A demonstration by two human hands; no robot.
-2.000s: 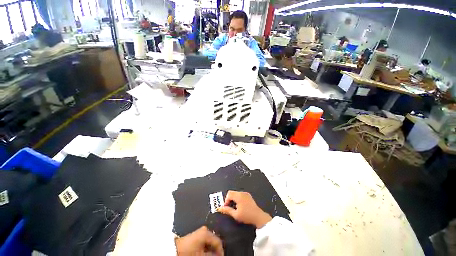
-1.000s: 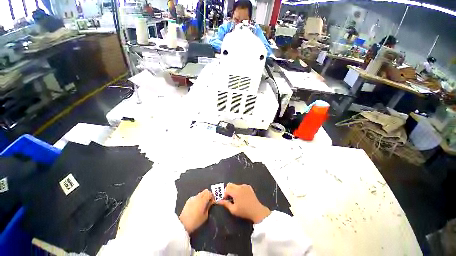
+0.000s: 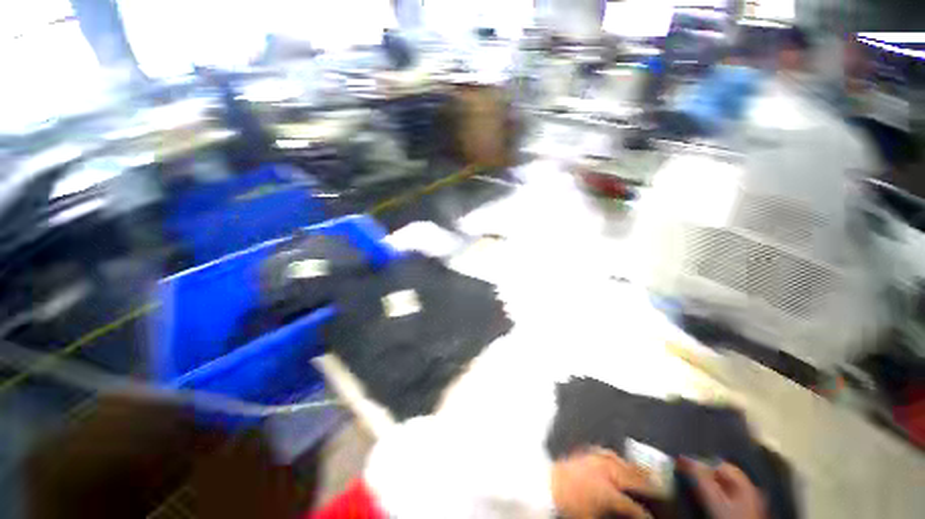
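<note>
The view is strongly blurred. A pile of black fabric pieces lies on the pale table at the lower right. A white label shows on it between my hands. My left hand lies at the label's left side, fingers bent. My right hand is just right of the label, partly cut off by the bottom edge. Blur hides whether either hand grips the fabric. Another black stack with a white label lies at the table's left edge.
An open blue crate holding black panels stands left of the stack. Another blue crate is behind it. The white machine housing stands at the right. A blurred person in blue is behind it. A brown shape is at the lower left.
The camera has swung left, so the machine, work pile and hands now appear farther right. More of the blue crates has come into view. My hands remain beside the label.
</note>
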